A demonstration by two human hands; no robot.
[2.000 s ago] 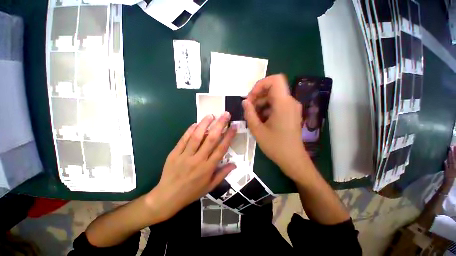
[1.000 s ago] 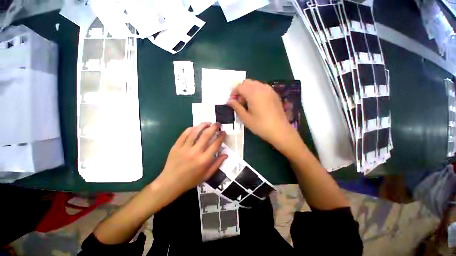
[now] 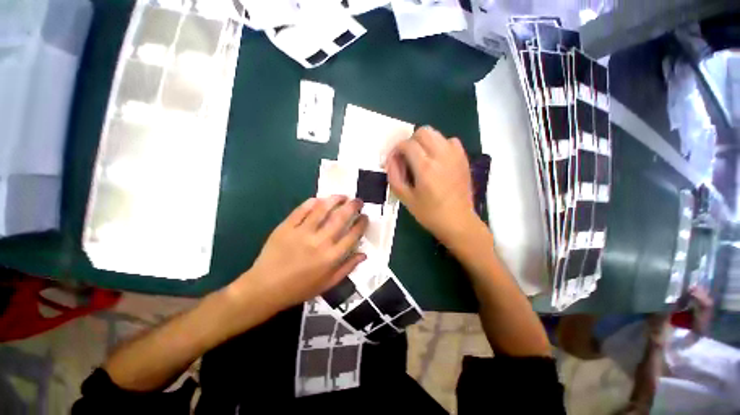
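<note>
A die-cut sheet with pale and grey squares (image 3: pixel 329 357) runs from the table over its near edge. A black-square sheet (image 3: pixel 380 306) lies folded slantwise over it. My left hand (image 3: pixel 312 243) lies flat on the sheets with its fingers spread, just below a single black square (image 3: pixel 372 186). My right hand (image 3: pixel 430 178) is at that square's upper right corner with thumb and forefinger closed together; whether a thin film is between them cannot be told. A plain white piece (image 3: pixel 369 134) lies beyond, partly behind the right hand.
A pile of pale-square sheets (image 3: pixel 154 178) lies left; a fanned black-square stack (image 3: pixel 576 162) lies right beside a long white sheet (image 3: pixel 515 186). A small label (image 3: pixel 315 111), crumpled liner scraps (image 3: pixel 316 36), a white block (image 3: pixel 32 121) and a dark phone (image 3: pixel 480 182) are around. A person sits far right.
The view has shifted and tilted. My left hand stays on the sheets. My right hand stays by the black square's upper right corner, its fingers slightly shifted.
</note>
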